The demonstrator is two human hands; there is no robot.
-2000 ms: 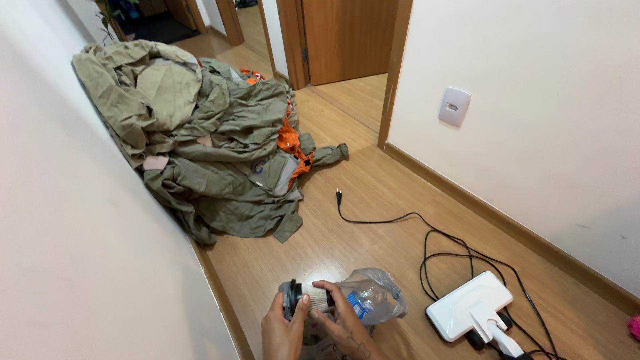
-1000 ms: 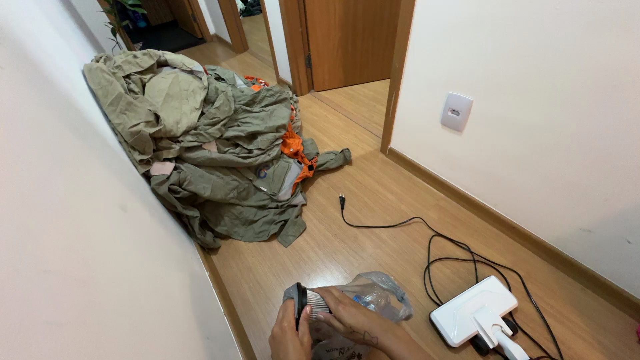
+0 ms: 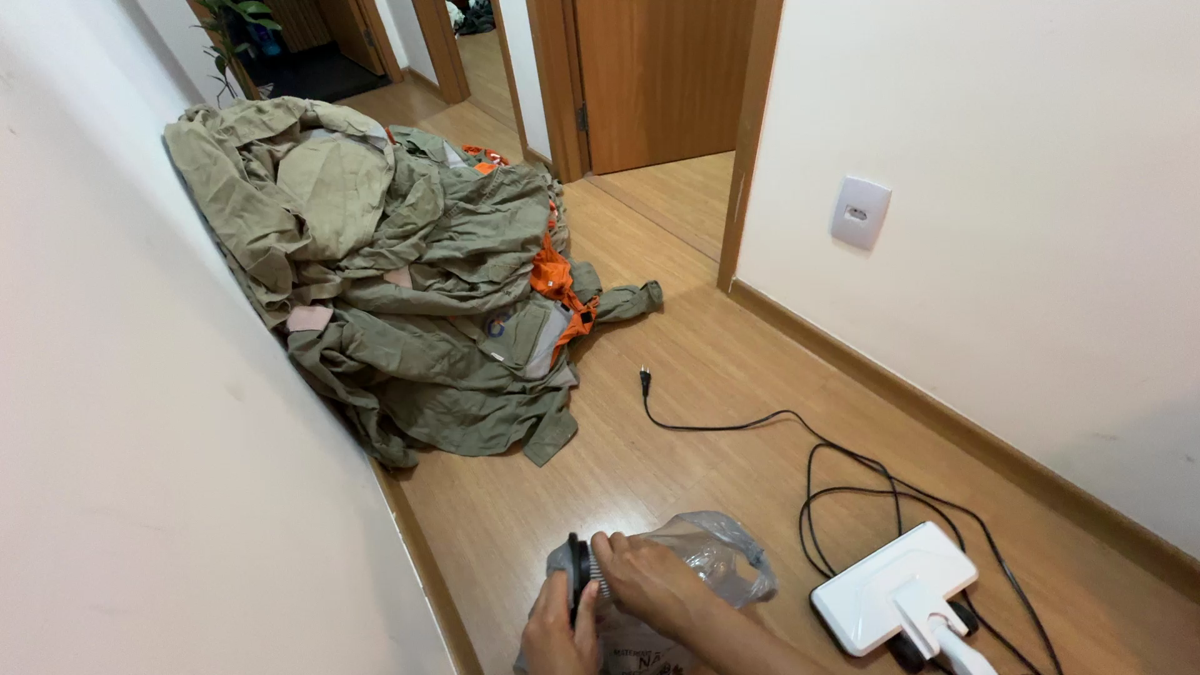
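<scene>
Near the bottom middle, my left hand (image 3: 561, 633) grips the black rim of a pleated vacuum cleaner filter (image 3: 596, 568). My right hand (image 3: 647, 579) lies over the pleated side, its fingers bent against the filter; whether it grips the filter is not clear. A translucent plastic bag (image 3: 717, 548) bearing writing lies under and around both hands, partly hidden by them. Right of the hands, a white vacuum floor head (image 3: 895, 586) rests on the wood floor.
A black power cord (image 3: 853, 455) loops over the floor, its plug (image 3: 645, 382) lying unplugged. A heap of olive clothes (image 3: 422, 272) with orange parts leans against the left wall. A wall socket (image 3: 860, 213) is on the right wall, beyond a wooden door (image 3: 661, 80).
My right hand has shifted over the filter's pleated side. The filter has turned from lying sideways to rim upright between the hands. The clothes heap and floor head have stayed put.
</scene>
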